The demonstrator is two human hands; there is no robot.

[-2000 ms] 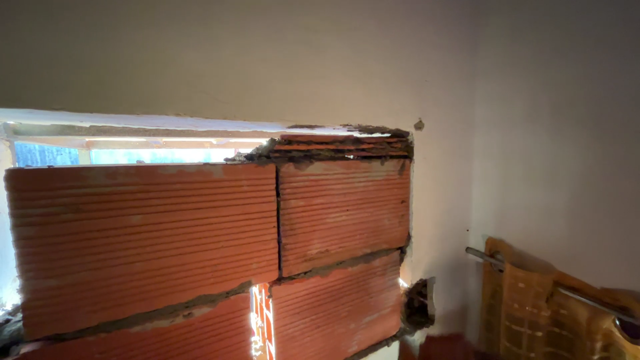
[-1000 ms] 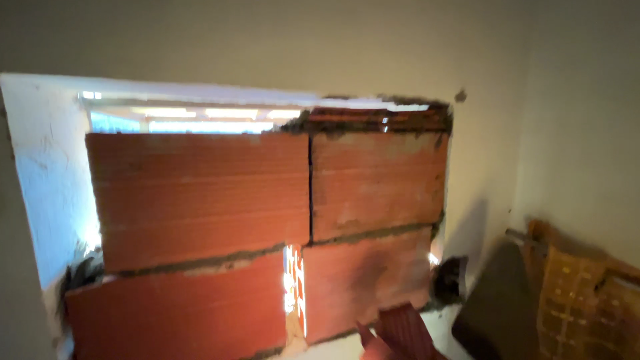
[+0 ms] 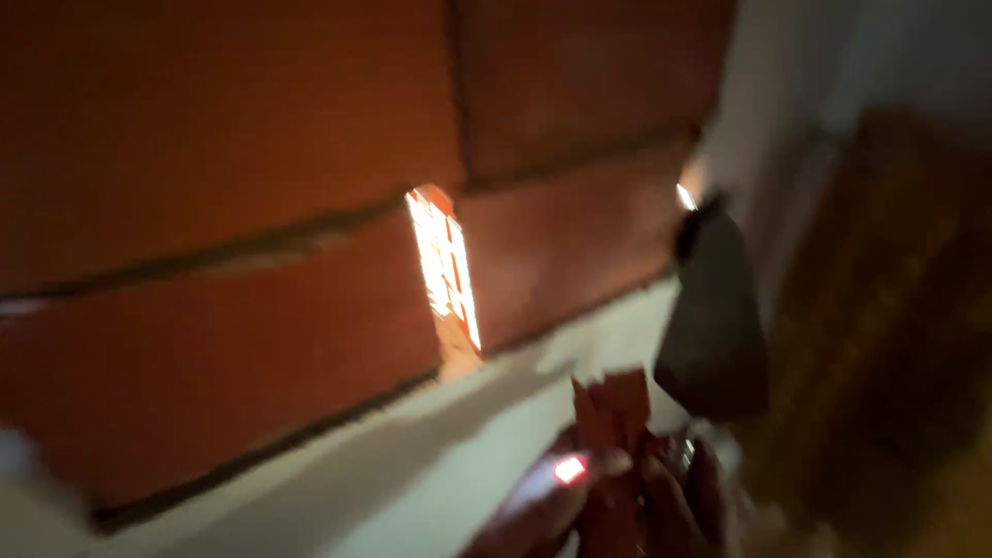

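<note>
Near the bottom of the blurred head view, my left hand (image 3: 542, 496) grips broken pieces of red clay brick (image 3: 612, 411). Close beside it, my right hand (image 3: 690, 496) has its fingers against the same pieces. A trowel with a dark, pointed blade (image 3: 717, 325) rises from around my right hand, its tip near the wall's right edge; how its handle is held is hidden. Behind the hands stands a wall of large red hollow clay bricks (image 3: 232, 372). Bright light comes through an upright gap (image 3: 446, 256) between two lower bricks.
Below the bricks runs a pale plastered wall (image 3: 372, 473) with shadows on it. A small lit hole (image 3: 687, 196) shows at the right end of the brickwork. A brownish-yellow cloth (image 3: 876, 325) hangs at the right, blurred and dark.
The view has moved down and closer to the lower bricks. Both hands now show; a second ago only part of one hand with the brick pieces and the dark blade were at the bottom.
</note>
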